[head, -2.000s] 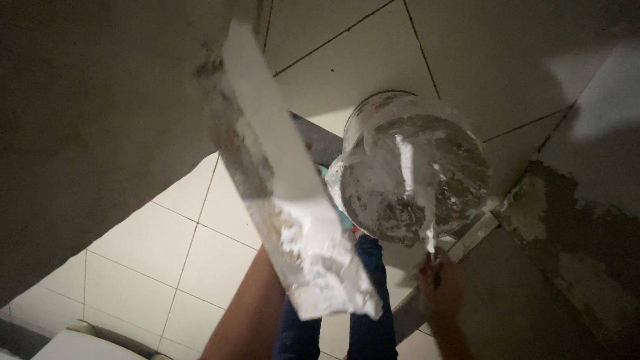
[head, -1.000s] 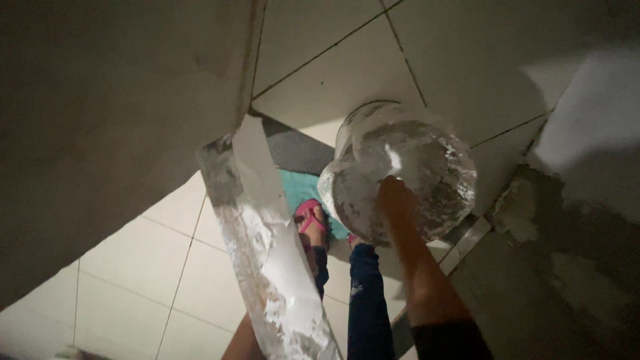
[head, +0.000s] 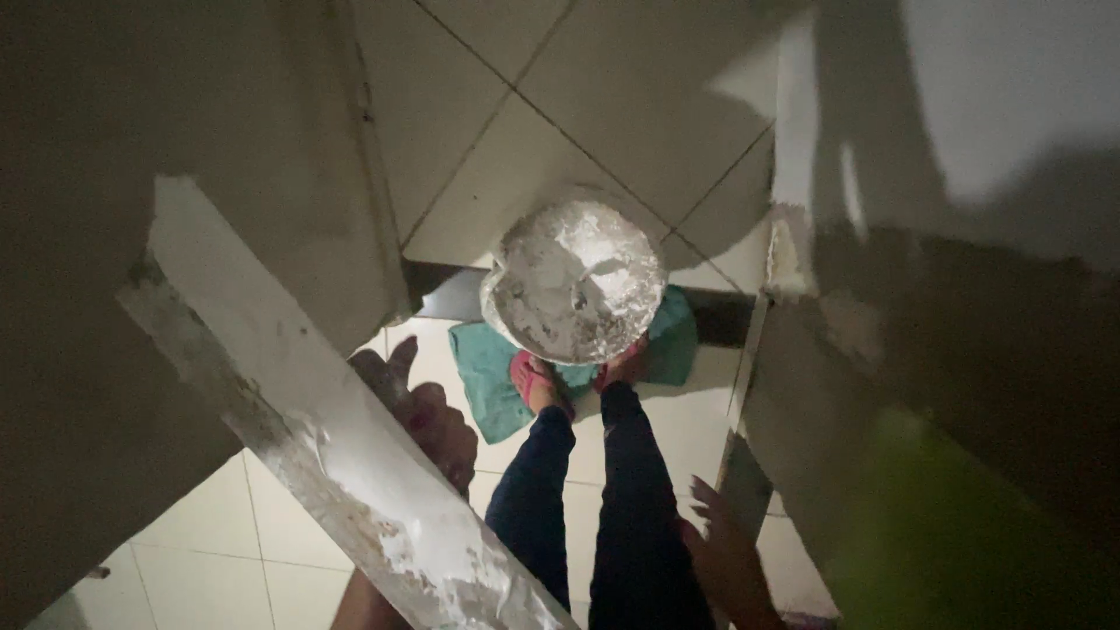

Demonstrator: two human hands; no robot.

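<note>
A long flat board (head: 341, 437) smeared with white paste slants across the lower left. My left hand (head: 433, 420) is at its right edge, with fingers showing beyond the board and the rest hidden under it; it appears to hold the board from below. A round bucket (head: 573, 280) coated inside and out with white compound stands in the centre, with a small dark tool or handle (head: 579, 296) seen within it, not clear. My right hand (head: 722, 547) is at the lower right, empty, its fingers apart, below and right of the bucket.
My feet, in pink sandals (head: 529, 376), are on a teal cloth (head: 490, 385) by the bucket. A dark threshold strip (head: 722, 317) crosses the tiled floor (head: 490, 166). Wall surfaces rise on both sides; the right one has a rough patch (head: 792, 249). A blurred green area shows at lower right.
My right hand was at the bucket and is now away from it, with open fingers. The board has shifted left in view. The view has moved, showing more of my feet and the cloth.
</note>
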